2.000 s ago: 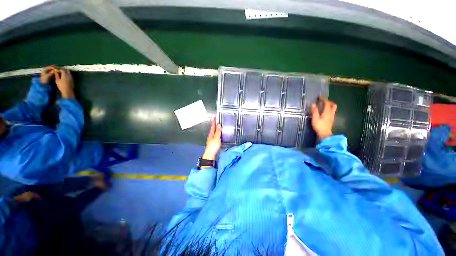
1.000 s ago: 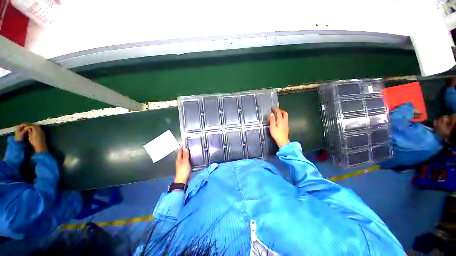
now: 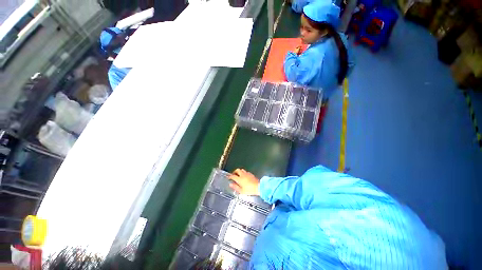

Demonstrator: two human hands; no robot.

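Note:
A clear blister tray point(image 3: 210, 228) with dark pockets in two rows lies on the green bench at the lower middle, cut off by the bottom edge. My right hand point(image 3: 244, 182) holds its far end, fingers over the top corner. My left hand is out of view. A thick stack of blister trays point(image 3: 278, 111) with layered edges sits further along the bench, apart from the near tray.
A person in a blue smock and cap point(image 3: 317, 58) sits beyond the stack, by a red-orange bin point(image 3: 275, 60). A white raised surface point(image 3: 121, 132) runs along the left, with yellow tape point(image 3: 34, 230) on it. Another person point(image 3: 117, 71) is behind it. Blue floor lies right.
The view has swung to the right along the bench. My right hand is still at the tray's end. My left hand and the white paper slip have gone out of view.

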